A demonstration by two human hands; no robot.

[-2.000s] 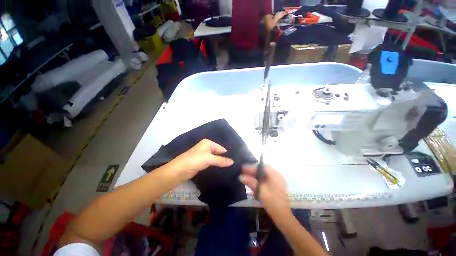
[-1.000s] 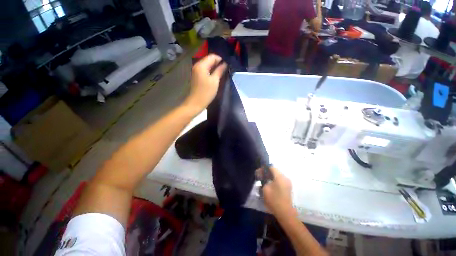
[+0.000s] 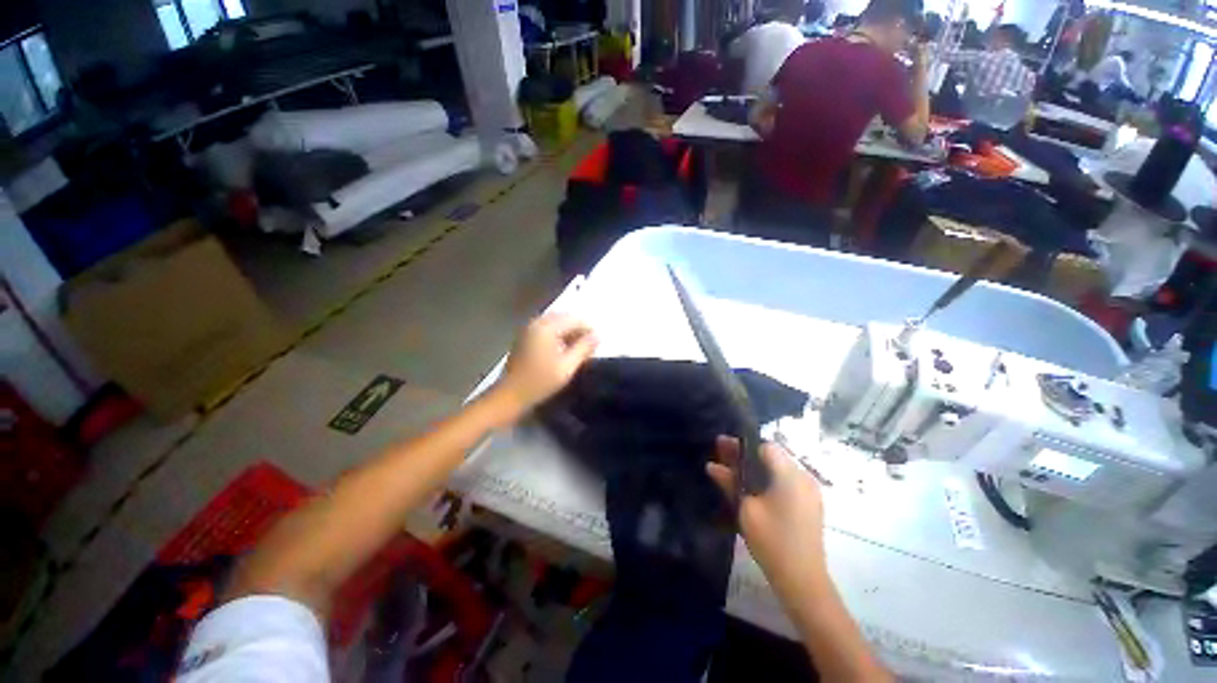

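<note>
A dark garment piece (image 3: 661, 434) lies on the white sewing table (image 3: 881, 560), left of the machine's needle end, and hangs over the front edge. My left hand (image 3: 547, 360) is at its upper left corner with the fingertips together; the cloth there is blurred, so the grip is unclear. My right hand (image 3: 777, 507) holds the fabric shears (image 3: 714, 354) by the handles, blades pointing up and away above the cloth. The blades look closed. The white sewing machine (image 3: 988, 400) stands on the right.
A pale blue trough (image 3: 801, 287) runs behind the machine. A brown rod (image 3: 972, 278) rises behind the needle end. Yellow snips (image 3: 1124, 627) lie at the right. A person in a dark red shirt (image 3: 834, 114) is beyond the table. A cardboard box (image 3: 174, 320) stands at the left.
The garment piece was lifted upright by my left hand and is now down on the table. My left hand has lowered. The shears' blades now show above the cloth. The view has shifted left.
</note>
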